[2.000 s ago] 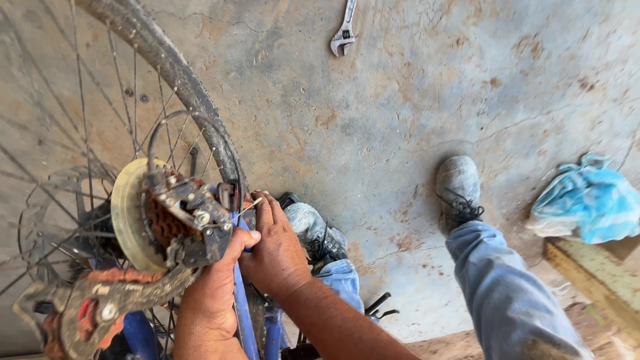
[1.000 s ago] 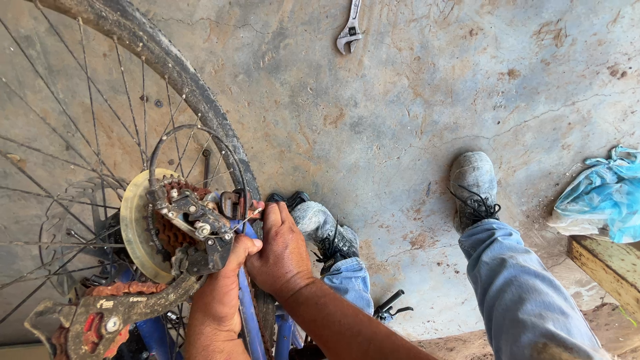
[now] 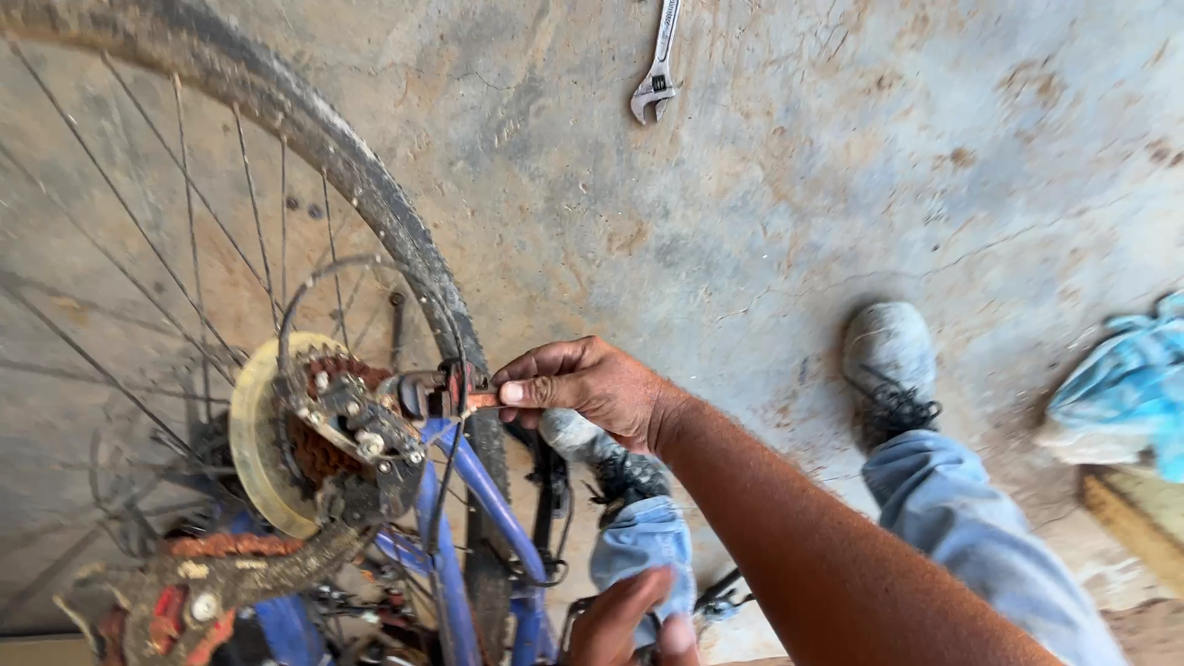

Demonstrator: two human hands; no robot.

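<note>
My right hand (image 3: 592, 388) pinches a small flat rust-coloured piece (image 3: 483, 400) between thumb and fingers, at the end of a blue bicycle frame tube (image 3: 495, 504). Just left of it are the rear derailleur (image 3: 365, 435), caked with dirt, a rusty cassette (image 3: 324, 453) and a yellowed plastic spoke disc (image 3: 268, 444). A black cable loops above them. Low in the view, blurred and partly cut off by the bottom edge, is my left hand (image 3: 634, 620), its fingers apart with nothing seen in them. The spoked wheel's muddy tyre (image 3: 370, 185) curves across the upper left.
An adjustable wrench (image 3: 657, 83) lies on the stained concrete floor at the top. My shoes (image 3: 890, 361) and jeans are below and right of the wheel. At the right edge, a blue and white plastic bag (image 3: 1124, 388) rests by a wooden plank (image 3: 1133, 523).
My left hand has let go of the blue frame tube and moved down and right, away from it. My right hand has stayed by the tube end, its fingers now stretched towards the derailleur.
</note>
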